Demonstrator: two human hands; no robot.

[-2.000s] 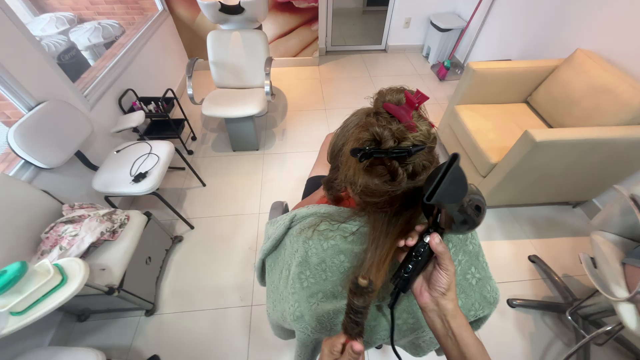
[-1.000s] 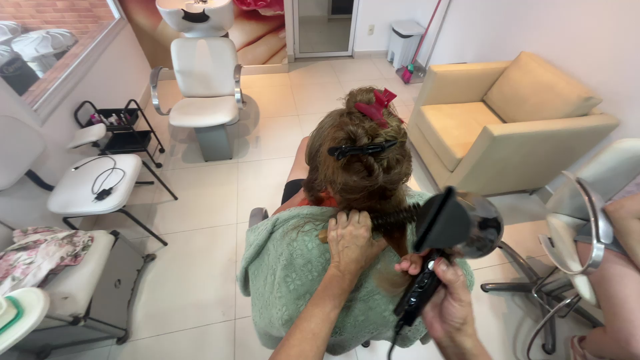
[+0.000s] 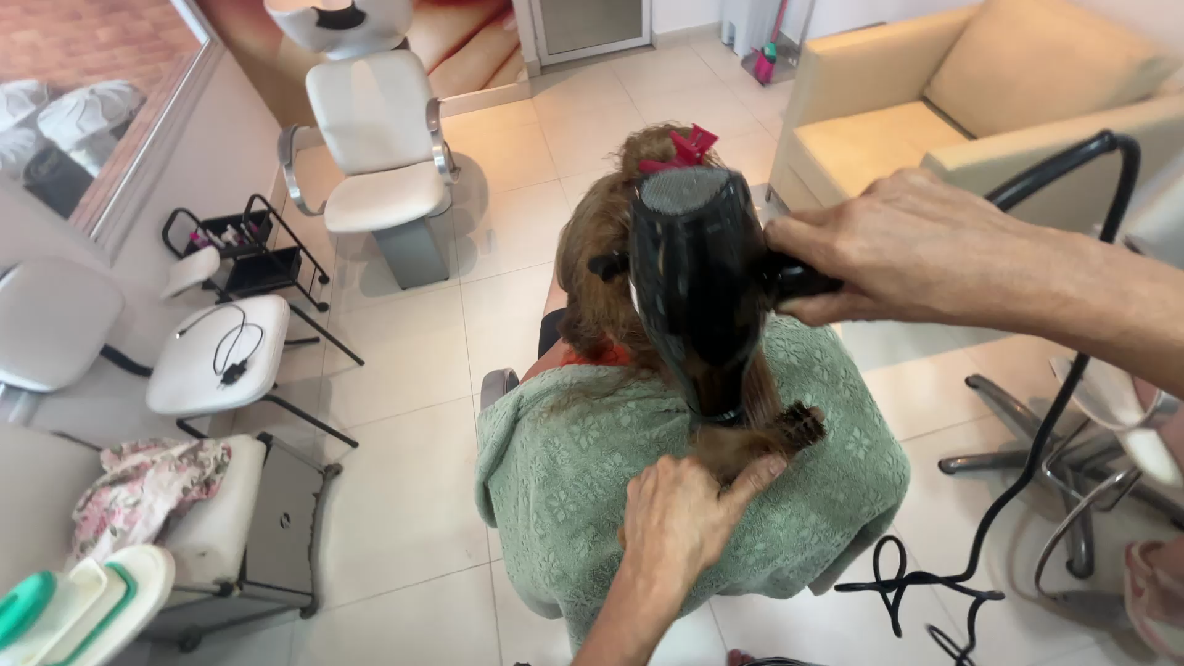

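A seated person's brown hair [image 3: 597, 240] is partly pinned up with a red hair clip [image 3: 683, 148]; a dark clip shows at the hair dryer's left edge. My right hand [image 3: 888, 245] grips the handle of a black hair dryer [image 3: 694, 277], whose nozzle points down at a section of hair. Below it, my left hand [image 3: 680, 509] is closed around the handle end of a round hairbrush [image 3: 801, 425], with the hair wrapped over its bristles. Most of the brush handle is hidden by my fingers. A green towel [image 3: 592, 490] covers the person's shoulders and back.
The dryer's black cord [image 3: 1027, 462] hangs at the right, near a chair base. A beige armchair [image 3: 860, 139] stands at the upper right. On the left are a white salon chair [image 3: 379, 120], a black trolley [image 3: 259, 268], a white chair [image 3: 217, 356] and a floral cloth [image 3: 148, 490].
The hair dryer has been raised and turned nozzle-down over the hair. My left hand and the brush have moved down from near the neck, and hair is now wrapped on the brush.
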